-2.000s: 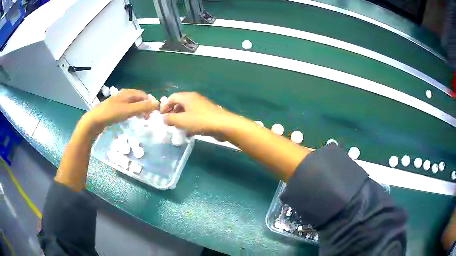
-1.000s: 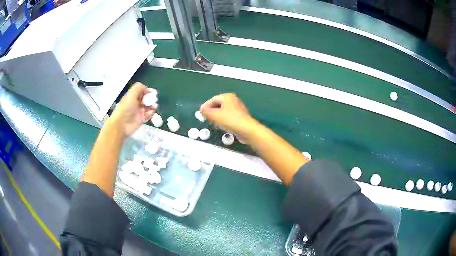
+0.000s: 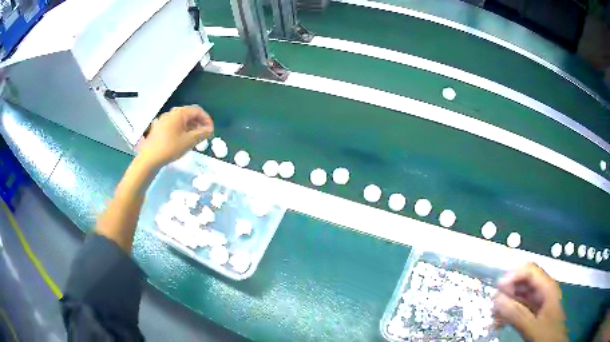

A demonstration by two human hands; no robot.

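Round white pieces (image 3: pixel 318 177) sit in an uneven row along the near side of the green belt. My left hand (image 3: pixel 179 135) is above the row's left end, fingers curled; whether it holds anything is unclear. A clear tub (image 3: pixel 264 235) with larger white pieces is below it. My right hand (image 3: pixel 530 302) is at the right side of a second clear tub (image 3: pixel 396 304), full of tiny white and shiny bits. Its fingers are bent together and blurred, and their contents cannot be told.
The white machine housing (image 3: pixel 147 57) with black handles stands at the belt's left end. Grey metal posts (image 3: pixel 253 37) rise from the pale lane dividers (image 3: pixel 374 98). Another white piece (image 3: pixel 449 93) lies on a farther lane. The tubs stand on the green ledge (image 3: pixel 314 267).
My right hand has left the belt and moved right to the tub of tiny bits. White pieces seen in my left hand no longer show there. The row is more fully visible.
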